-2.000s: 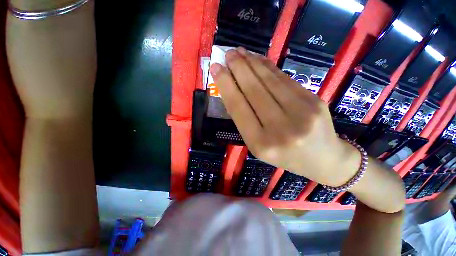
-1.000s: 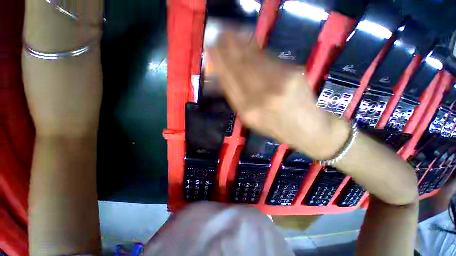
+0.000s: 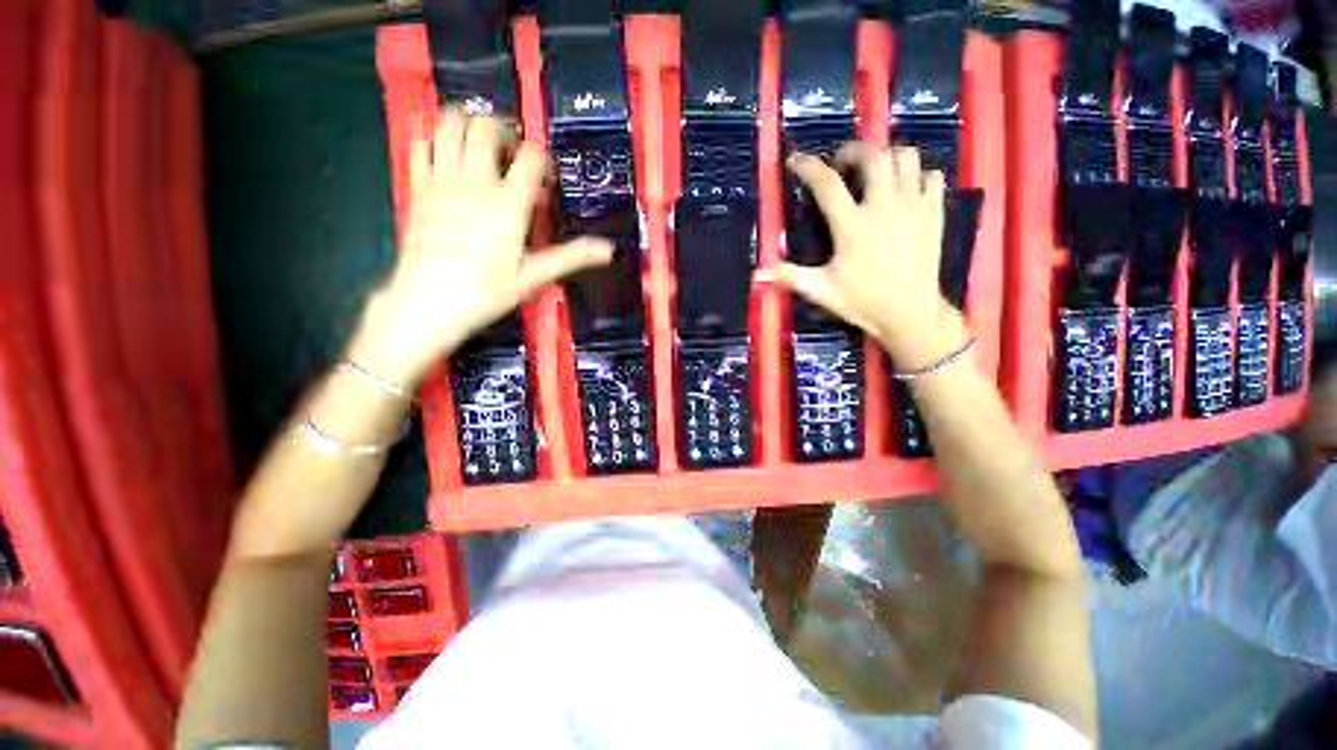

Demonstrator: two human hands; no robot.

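Several black flip phones [image 3: 714, 410] lie open in slots of the red foam tray [image 3: 660, 498], white-digit keypads towards me. My left hand [image 3: 462, 242] is spread over the leftmost phones, fingertips below an upper screen half and thumb reaching right over the second column. My right hand [image 3: 877, 242] is spread over the fourth and fifth columns, thumb pointing left. Both hands look empty. They hide parts of the phones under them, and I cannot tell how firmly they touch. No smoothing card shows.
A second red tray with open phones [image 3: 1085, 366] stands to the right. Tall stacked red trays [image 3: 110, 293] are at the left, beside the dark green mat [image 3: 279, 191]. A lower tray [image 3: 440, 586] holds dark red rectangles. Another person's sleeve [image 3: 1232, 513] is at the right.
The view has shifted back and shows the whole tray. My left hand has come into view over the phones. My right hand has spread open, and the white and orange card seen earlier no longer shows.
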